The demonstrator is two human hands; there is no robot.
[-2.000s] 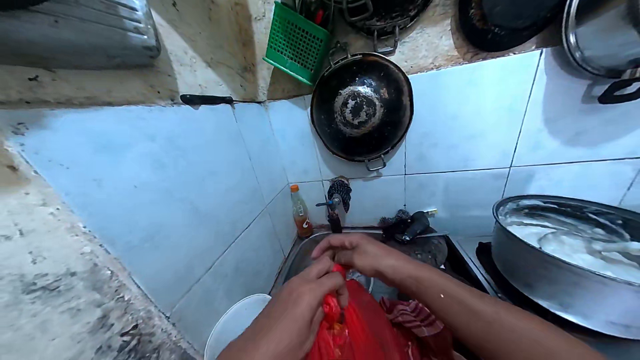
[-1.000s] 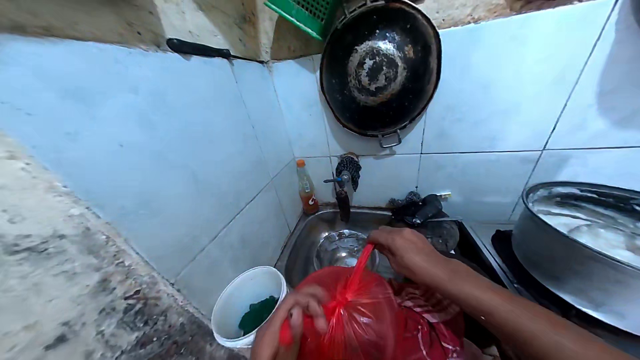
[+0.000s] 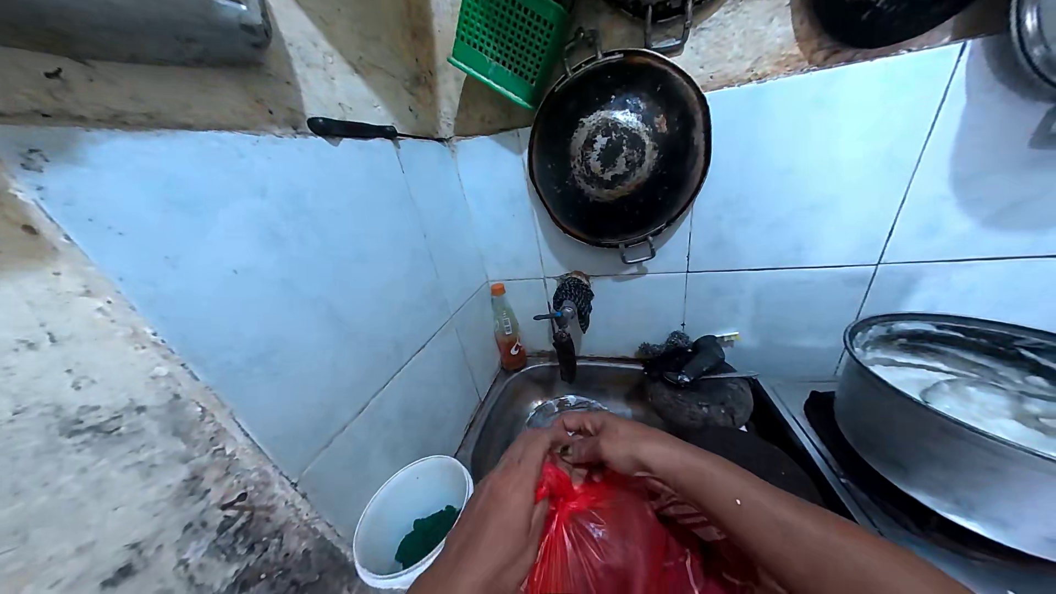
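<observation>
A red plastic bag (image 3: 598, 540), bulging and gathered at its neck, is at the bottom centre, in front of a steel sink (image 3: 528, 392). My left hand (image 3: 520, 487) grips the bag's neck from the left. Close against it, my right hand (image 3: 606, 441) has its fingers bent at the top of the gathered plastic; its fingertips are partly hidden. Behind the hands, a metal bowl (image 3: 569, 404) lies in the sink below the faucet (image 3: 565, 334). What the bag contains cannot be made out.
Left of the sink stands a white bucket (image 3: 375, 528) with green material inside. A bottle (image 3: 506, 330) stands in the corner. At right, a large metal pot (image 3: 932, 445) holds something white. A black wok (image 3: 619, 148), a green basket (image 3: 507, 49) and a black-handled knife (image 3: 351, 129) are above.
My hands were apart one second ago, with a red strand stretched up from the bag; now they are together at its neck.
</observation>
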